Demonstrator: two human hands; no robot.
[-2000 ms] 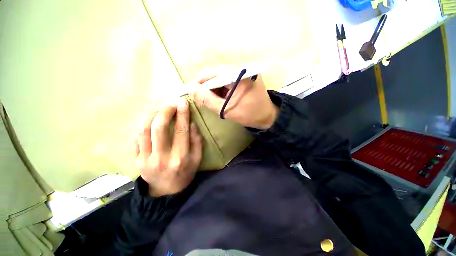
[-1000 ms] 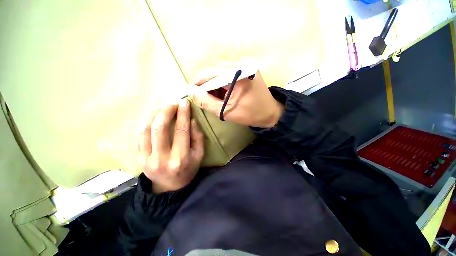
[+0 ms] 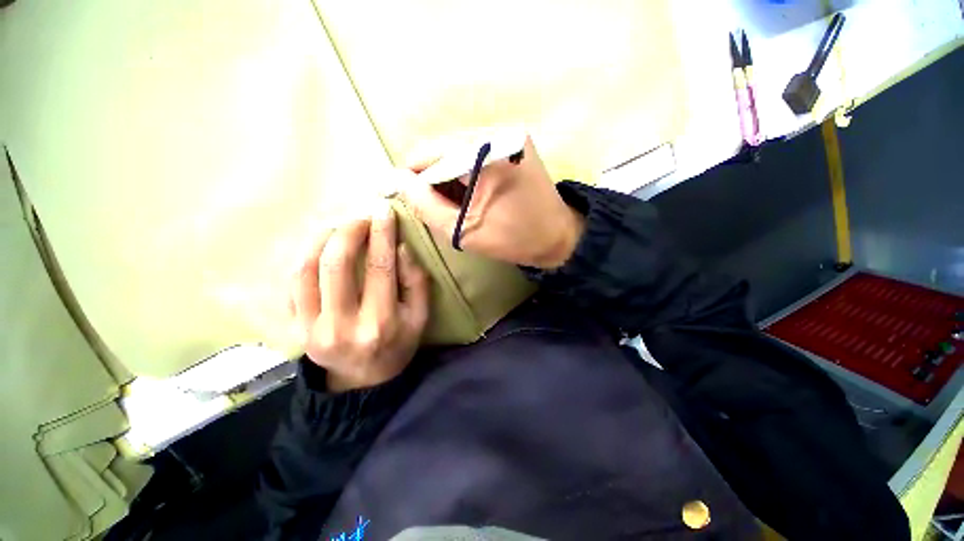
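Observation:
A large pale yellow-beige leatherette panel (image 3: pixel 201 137) lies across the bench, with a straight stitched seam (image 3: pixel 354 85) running down it. Its near edge is folded up, showing a duller olive-beige underside (image 3: pixel 465 277). My left hand (image 3: pixel 365 301) lies on the fold, fingers pressed together beside the seam. My right hand (image 3: pixel 507 206) is closed around a white pen-like tool (image 3: pixel 481 155) with a black cord loop (image 3: pixel 471 196). The tool's tip is hidden at the seam by the fingers, close to my left fingertips.
Pink-handled thread snips (image 3: pixel 746 95) and a dark square-headed tool (image 3: pixel 809 79) lie at the right of the bench. Stacked sewn panels (image 3: pixel 79 423) hang at the left. A red-topped panel (image 3: pixel 867 328) stands low at the right, past the bench edge. A dark apron is close below.
The view has shifted slightly, so the snips and square-headed tool sit further right. My right hand and the cord loop have tilted a little leftward. Both hands stay at the seam.

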